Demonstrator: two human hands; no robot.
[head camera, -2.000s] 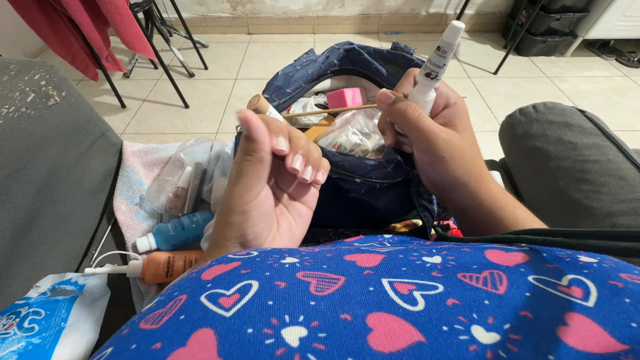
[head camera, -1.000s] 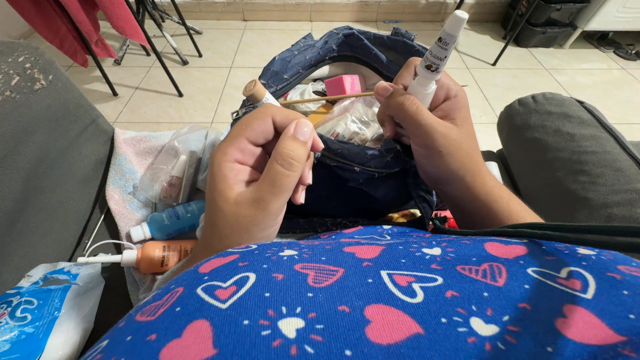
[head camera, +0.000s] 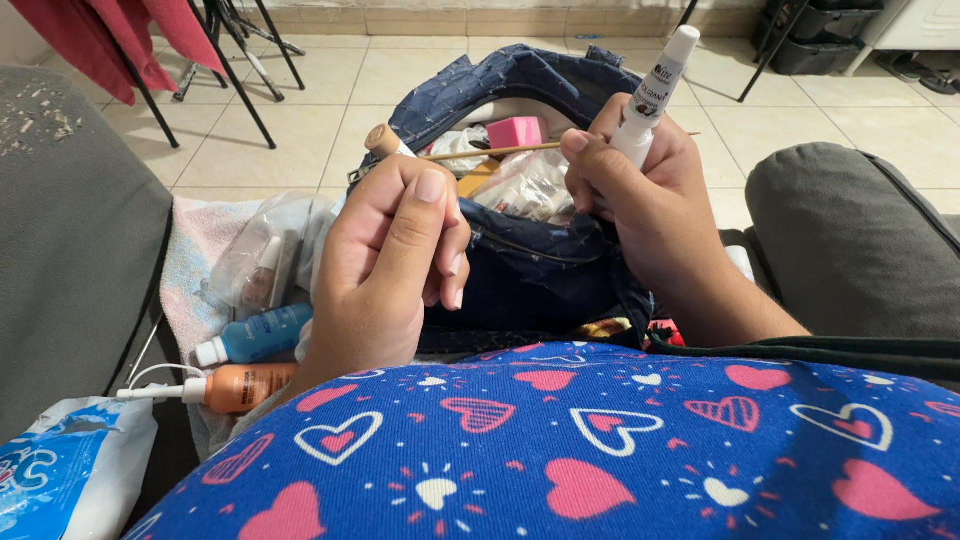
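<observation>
My left hand (head camera: 397, 259) is curled, thumb tip against the bent index finger, nails facing up; nothing shows in it. Just behind it rises a bottle's beige cap (head camera: 383, 141) at the bag's left edge. In my right hand (head camera: 652, 187) is a slim white bottle (head camera: 651, 97) with a tapered cap, tilted up to the right. A thin wooden stick (head camera: 487, 151) runs from under that thumb leftward across the bag opening, its other tip showing past the hand. Below both lies the open navy quilted bag (head camera: 525, 255), holding a pink block (head camera: 517, 132) and clear plastic bags (head camera: 529, 184).
On a towel (head camera: 196, 255) at left lie a clear pouch (head camera: 259, 262), a blue bottle (head camera: 262, 332) and an orange bottle with a spout (head camera: 247, 387). A blue-white packet (head camera: 67, 465) lies nearer. Grey cushions (head camera: 847, 247) flank both sides; chair legs (head camera: 247, 90) stand behind.
My left hand has gone from loosely bent fingers with the thumb apart to a curl with the thumb against the index finger. My right hand still holds the bottle and stick.
</observation>
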